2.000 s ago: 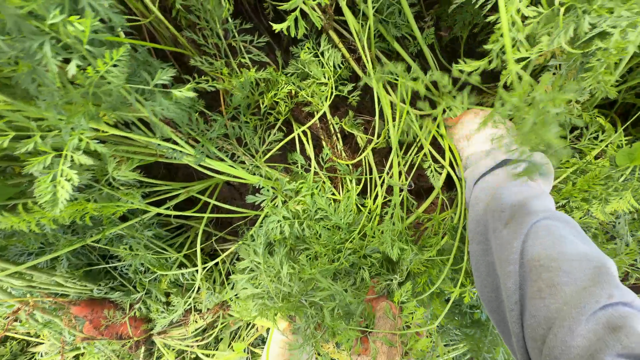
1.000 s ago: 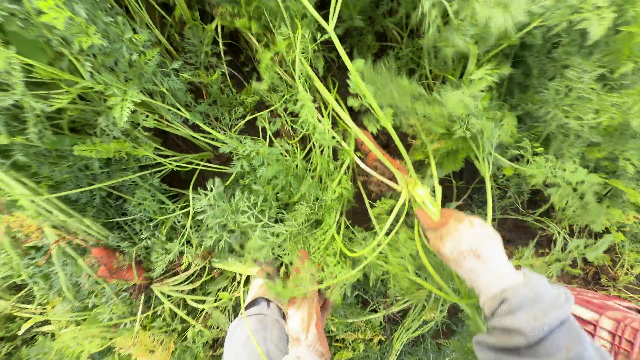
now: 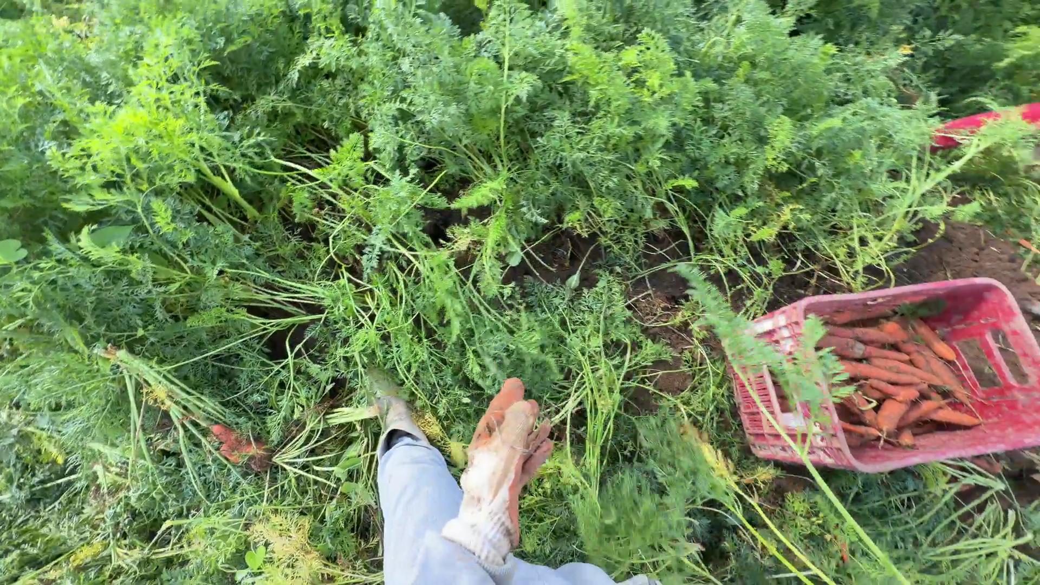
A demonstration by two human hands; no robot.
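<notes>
My left hand (image 3: 502, 463), in a white and orange soiled glove, is near the bottom centre, above the carrot greens and beside my trouser leg (image 3: 416, 508). Its fingers are extended, with nothing seen in them. My right hand is out of view. Blurred leafy carrot stems (image 3: 800, 455) cross the lower right, in front of the crate, and run out at the bottom edge. A red plastic crate (image 3: 946, 455) at the right lies tilted, with many orange carrots (image 3: 902, 374) inside.
Dense carrot foliage (image 3: 585, 122) fills the upper part. Dark soil (image 3: 569, 256) shows through the middle. Pulled carrots (image 3: 240, 447) lie at the left with stems attached. A boot (image 3: 396, 418) stands among the greens. Something red (image 3: 975, 126) shows at the upper right edge.
My right hand, seen a second ago gripping carrot stems at the right, has left the view. The view has shifted, and much more of the crate shows.
</notes>
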